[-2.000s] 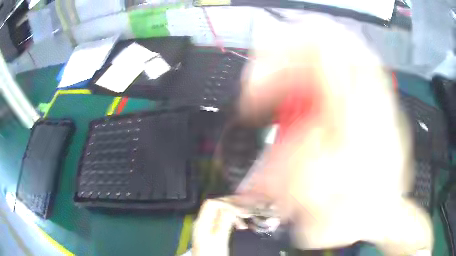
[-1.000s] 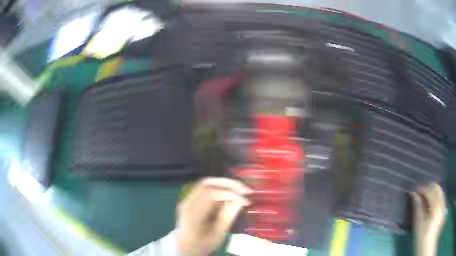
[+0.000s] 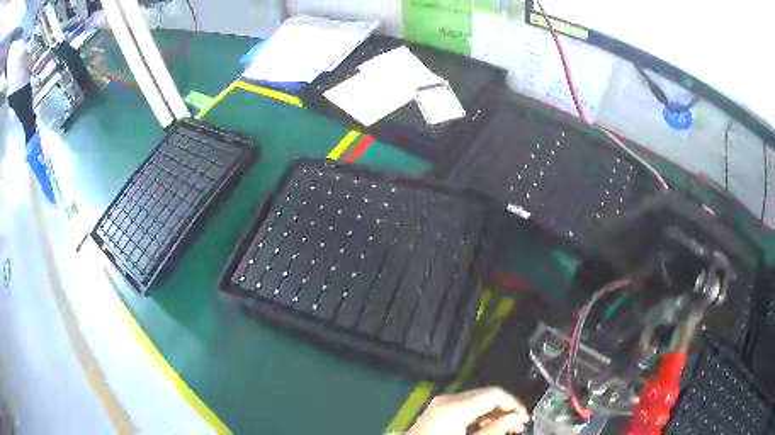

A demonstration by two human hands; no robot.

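Observation:
My left hand (image 3: 472,413) is at the bottom edge, partly cut off, with its fingertips curled together beside the fixture (image 3: 571,399). Whether anything small is between the fingertips cannot be told. The fixture has metal and clear parts and a red and black wire loop. Its toggle clamp's red grip (image 3: 661,395) slants down to the bottom edge at the lower right, with blurred grey linkage (image 3: 701,297) above it. My right hand is out of the picture.
A black component tray (image 3: 365,263) with light dots in its left rows lies left of the fixture. An empty-looking gridded tray (image 3: 174,200) is farther left. Papers (image 3: 378,85) and another dotted tray (image 3: 561,174) lie behind. A dotted tray (image 3: 722,395) is at right.
The view has turned left, so the trays and fixture appear farther right. My right hand, seen at the right tray a second ago, has left the picture. My left hand remains near the fixture.

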